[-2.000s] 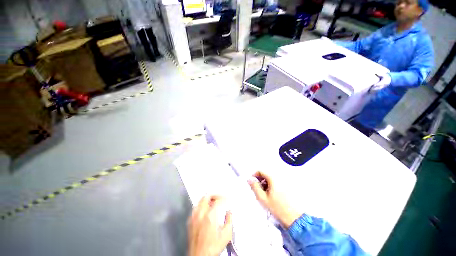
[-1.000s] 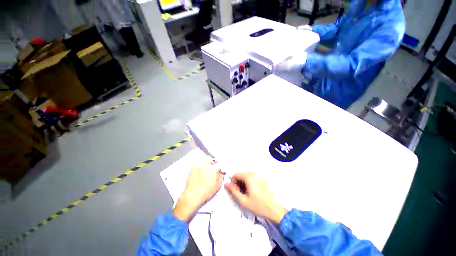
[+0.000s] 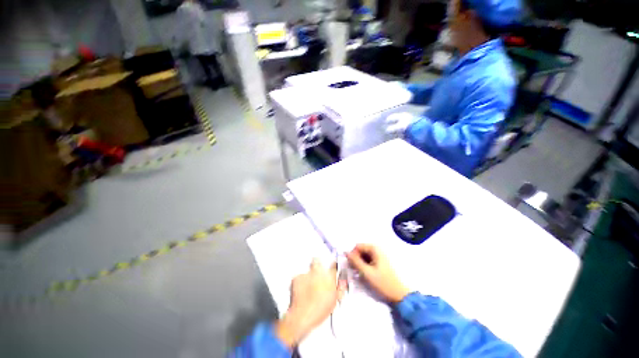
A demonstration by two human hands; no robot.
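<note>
A white cabinet unit point(image 3: 483, 280) lies in front of me, with a glossy black oval display panel point(image 3: 424, 219) on its top. A lower white side cover point(image 3: 280, 255) sits along its left side. My left hand point(image 3: 314, 294) is over the side cover with fingers bent. My right hand point(image 3: 375, 271) is at the cabinet's left edge, fingertips pinched close to my left hand. White crumpled material, perhaps a cloth point(image 3: 361, 314), lies below and between my hands. The image is blurred and overexposed, so whether either hand grips it is unclear.
A person in blue point(image 3: 469, 105) with white gloves stands by a second white unit point(image 3: 350, 98) ahead. Cardboard cartons point(image 3: 105, 105) and a red pallet truck point(image 3: 101, 150) are at left. A green-topped line point(image 3: 602, 280) runs at right. Another person stands far back.
The person in blue and the second unit have moved left and away from my unit. My left hand has shifted a little down and right since a second ago, staying beside my right hand.
</note>
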